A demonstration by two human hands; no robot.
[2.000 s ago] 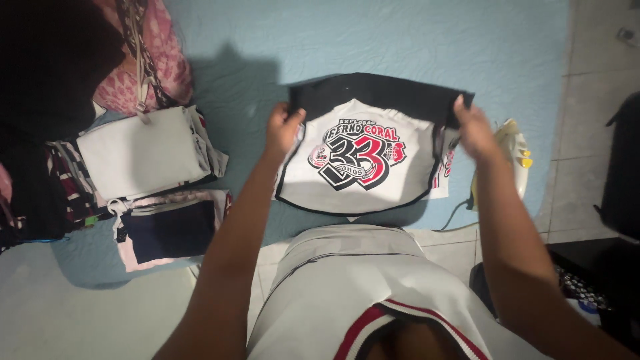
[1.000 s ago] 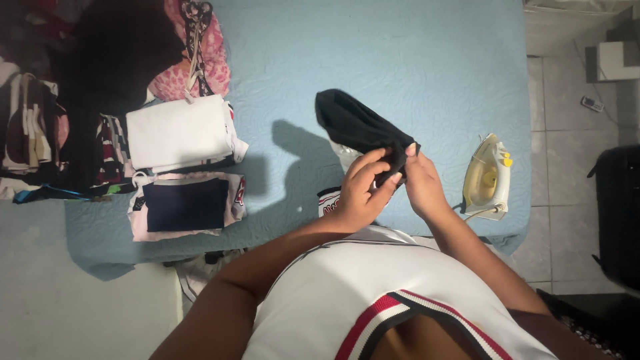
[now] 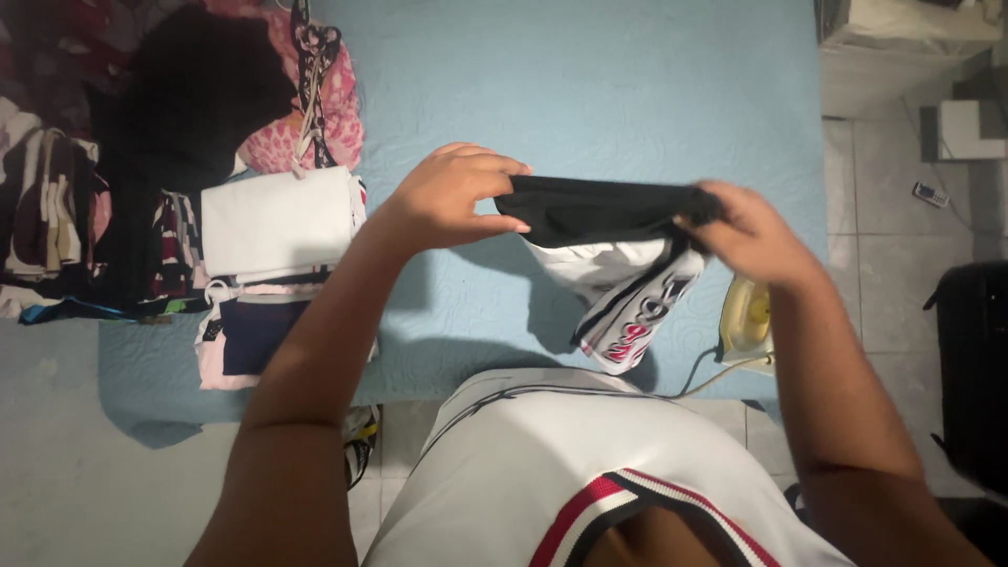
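A white garment with a wide black band and red and black print (image 3: 602, 206) hangs above the blue-covered surface, partly folded and crumpled. My left hand (image 3: 465, 193) is at the band's left end, its thumb and fingers around the fabric edge. At the right end, my right hand (image 3: 740, 228) pinches the bunched black fabric. Below that hand a yellow and white clothes iron (image 3: 746, 319) stands on the surface, partly hidden by my right forearm, with its cord running toward my body.
A folded white cloth (image 3: 276, 224) and a folded pink and navy pile (image 3: 260, 335) lie at the left. Behind them are a dark heap (image 3: 197, 102), pink patterned fabric (image 3: 342, 110) and hanging-like rows of clothes (image 3: 51, 205). The blue bedcover (image 3: 583, 87) spreads beyond my hands.
The garment was spread with its print facing up, then bunched between my close hands. Now my hands are apart, with the black band stretched between them and the printed part hanging down.
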